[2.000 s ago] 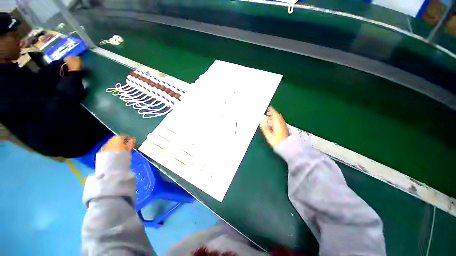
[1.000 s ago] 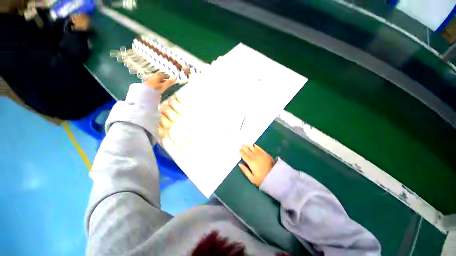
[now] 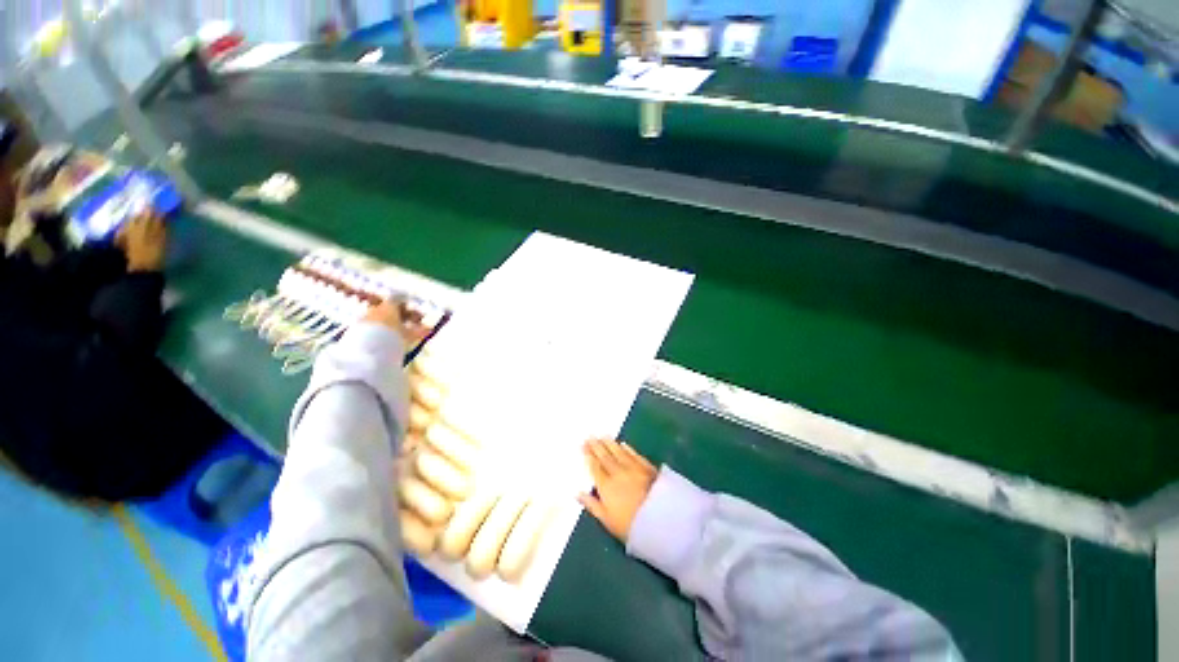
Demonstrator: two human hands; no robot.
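Note:
A large white board [image 3: 569, 310] lies tilted across the dark green bench edge. Cream oval pieces [image 3: 446, 472] stand side by side on its lower left part, some partly hidden by my left sleeve. A row of striped bodies [image 3: 339, 287] lies beyond the board's left edge, with cord loops [image 3: 291, 323] fanned toward me. My left hand [image 3: 394, 321] is at the near right end of that row; its fingertips are blurred and I cannot tell whether it grips a piece. My right hand [image 3: 618, 485] rests at the board's right edge, fingers extended and thumb apart, with nothing visible in it.
A pale metal rail [image 3: 828, 440] runs between bench and green conveyor belt [image 3: 802, 336]. A small white bundle [image 3: 274, 189] lies on the belt at the upper left. A person in dark clothing [image 3: 91, 375] sits at the left, beside a blue stool [image 3: 239, 530].
Two seconds ago the board showed no ovals; some were on it one second ago, and more show now. My left hand went to the striped row and remains there. The view has shifted.

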